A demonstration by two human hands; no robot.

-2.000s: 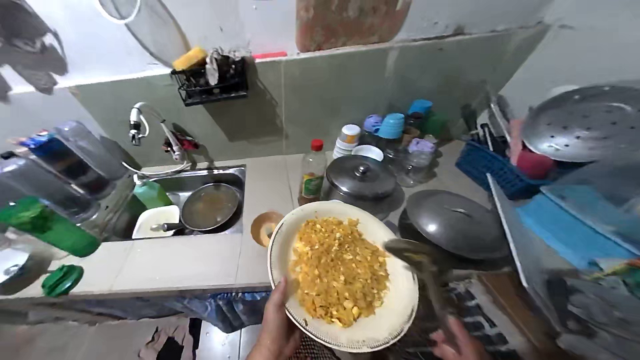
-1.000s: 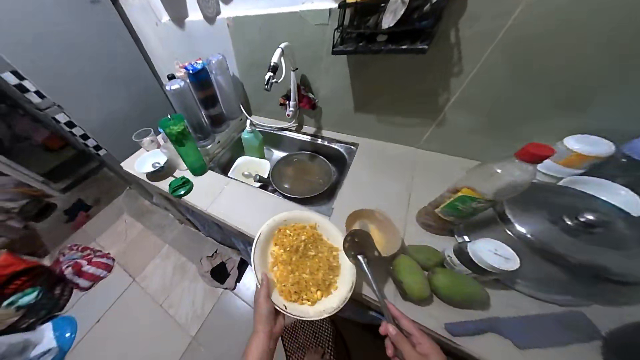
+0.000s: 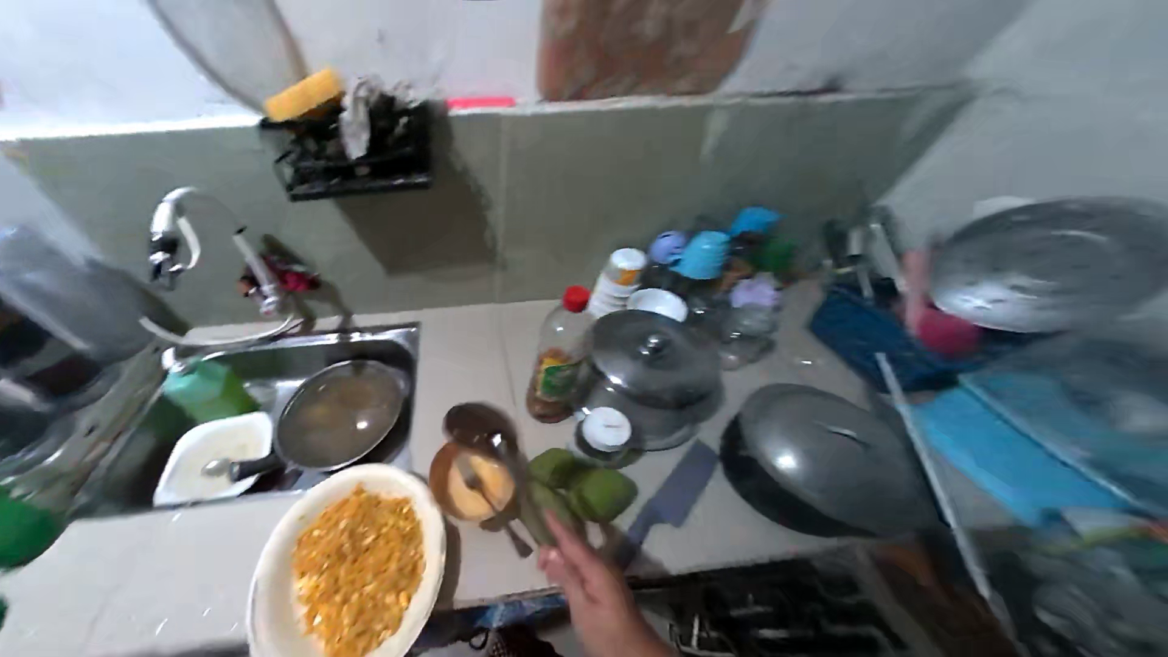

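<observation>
A whitish oval plate [image 3: 274,566] piled with chopped yellow-orange food [image 3: 360,570] is at the lower left; my left hand is not visible at it. My right hand [image 3: 598,584] comes in from the bottom edge, its fingers around the handle of a dark metal ladle [image 3: 479,427], which is blurred. The ladle's bowl hangs over the far edge of a small brown bowl [image 3: 447,488] with a pale inside and a fork [image 3: 488,497] in it. Several green mangoes [image 3: 602,495] lie just beyond my right hand, partly behind the ladle handle. Right of them rests a cleaver-like knife [image 3: 683,484].
At the left, a sink [image 3: 411,365] holds a pan [image 3: 342,415], a white basin [image 3: 214,456] and a green bottle [image 3: 210,388]. Behind the mangoes stand a red-capped bottle [image 3: 557,365] and a lidded pot [image 3: 655,365]; a lidded wok [image 3: 821,456] sits right, a stove [image 3: 776,607] below.
The view has swung right. My left hand, seen holding the plate's rim a second ago, is out of sight. The ladle's bowl, earlier beside the plate, is now over the brown bowl's far edge.
</observation>
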